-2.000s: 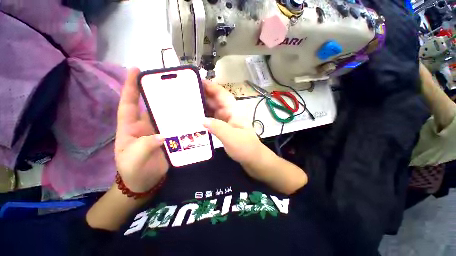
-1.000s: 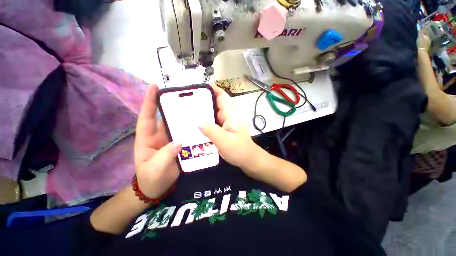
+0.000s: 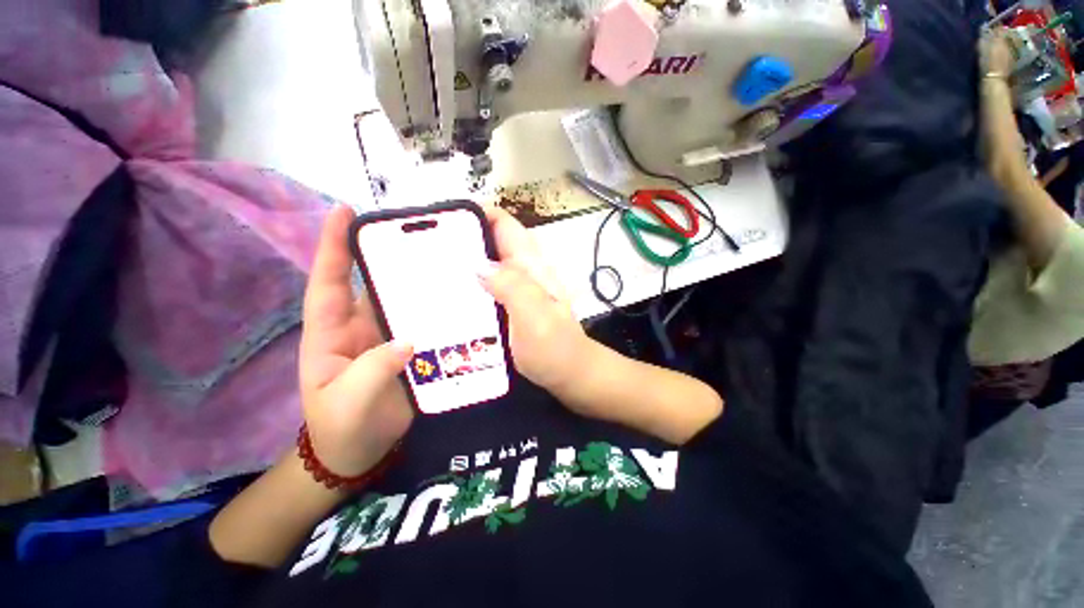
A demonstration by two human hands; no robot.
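A smartphone [image 3: 434, 291] with a black case and a bright, mostly white screen is held upright in front of my chest. A row of small pictures shows low on its screen. My left hand [image 3: 347, 374] is closed around the phone's left side, thumb at the lower left edge, a red bead bracelet on the wrist. My right hand [image 3: 537, 315] holds the right side, its thumb over the right part of the screen. Its other fingers are partly hidden behind the phone.
A cream sewing machine [image 3: 547, 89] stands behind the phone. Scissors [image 3: 654, 226] and a black cable [image 3: 607, 283] lie by its base. A pink garment heap [image 3: 226, 285] is at left, black garments [image 3: 850, 285] at right. Another person's arm [image 3: 1010, 154] is at far right.
Since one second ago, the phone and both hands have shifted slightly left in view, along with the machine. My right thumb has moved up and right on the screen. The other person's arm has changed position.
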